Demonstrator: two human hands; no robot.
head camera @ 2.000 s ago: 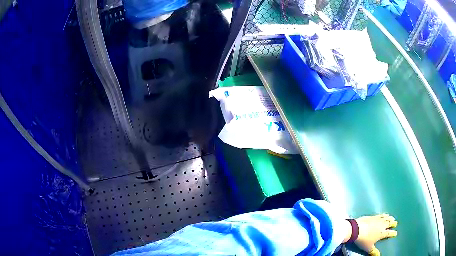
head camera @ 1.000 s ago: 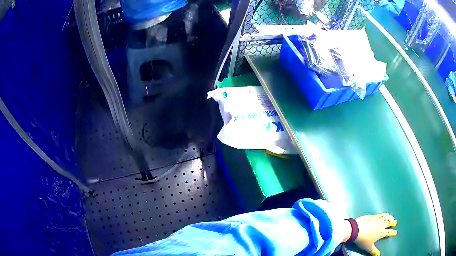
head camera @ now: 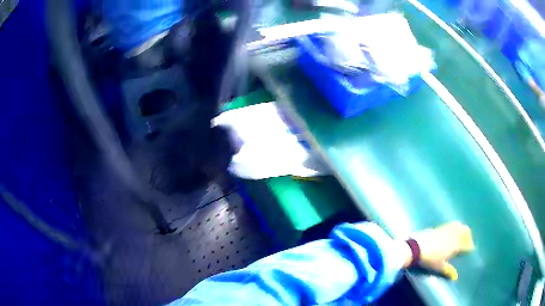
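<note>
My left hand (head camera: 443, 245) lies over the glossy green bench (head camera: 412, 173) at the lower right, palm down and blurred. Its thumb is spread from the fingers, and nothing shows in it. Yellow finger cots show at its tips. A dark red wrist strap (head camera: 413, 252) sits between the hand and the light blue smock sleeve (head camera: 311, 269). My right hand is out of the picture.
A blue bin (head camera: 349, 98) heaped with white and clear packing (head camera: 388, 51) stands up the bench. A white wipes bag (head camera: 269, 140) lies beside the bench edge. A small dark object (head camera: 524, 281) shows at lower right. A blue-clothed person's part (head camera: 140, 21) is top left.
The whole view has shifted and blurred; the bin and bag sit further left in the picture. My left hand shows slightly higher, its fingers less clearly spread. A dark object has appeared at lower right.
</note>
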